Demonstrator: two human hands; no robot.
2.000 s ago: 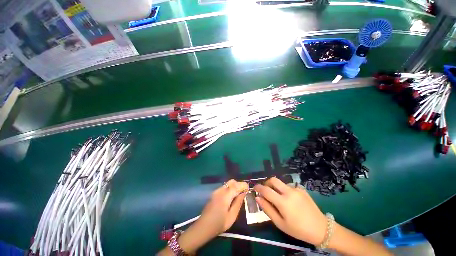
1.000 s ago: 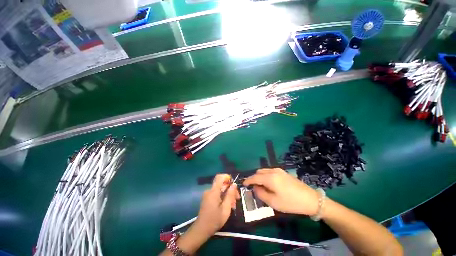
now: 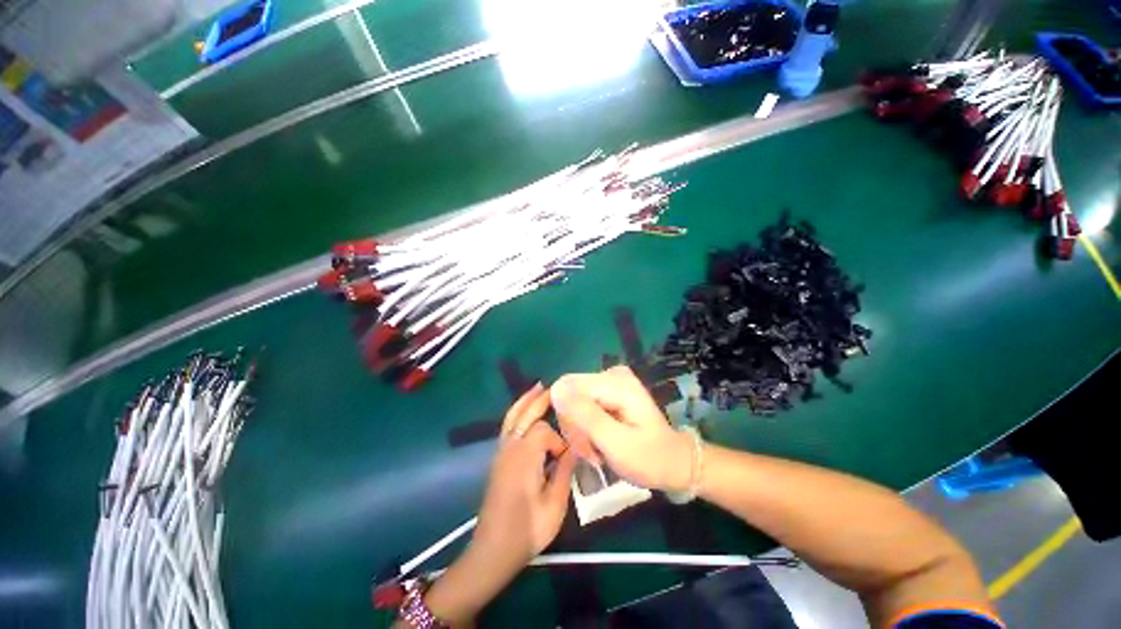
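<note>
My left hand (image 3: 526, 473) and my right hand (image 3: 621, 430) meet at the fingertips just above and left of a small white and silver fixture (image 3: 611, 501). The fingers of both are bent together and hide whatever is between them. A white-sleeved cable (image 3: 639, 560) lies on the bench below the fixture and passes by my left wrist. A red connector (image 3: 390, 595) sits at the lower left beside that wrist. A heap of small black connector housings (image 3: 774, 320) lies right of my hands.
White cables with red ends (image 3: 492, 252) lie behind my hands. Another white cable pile (image 3: 166, 492) is at left, and a third (image 3: 1014, 141) at far right. Black tape (image 3: 492, 430) crosses the bench. A blue parts tray (image 3: 731, 39) stands at the back.
The view has shifted, so bench things sit further left and higher, and the fan's disc is out of the picture. My right fingers have closed in over my left fingertips, covering the thin piece seen there before.
</note>
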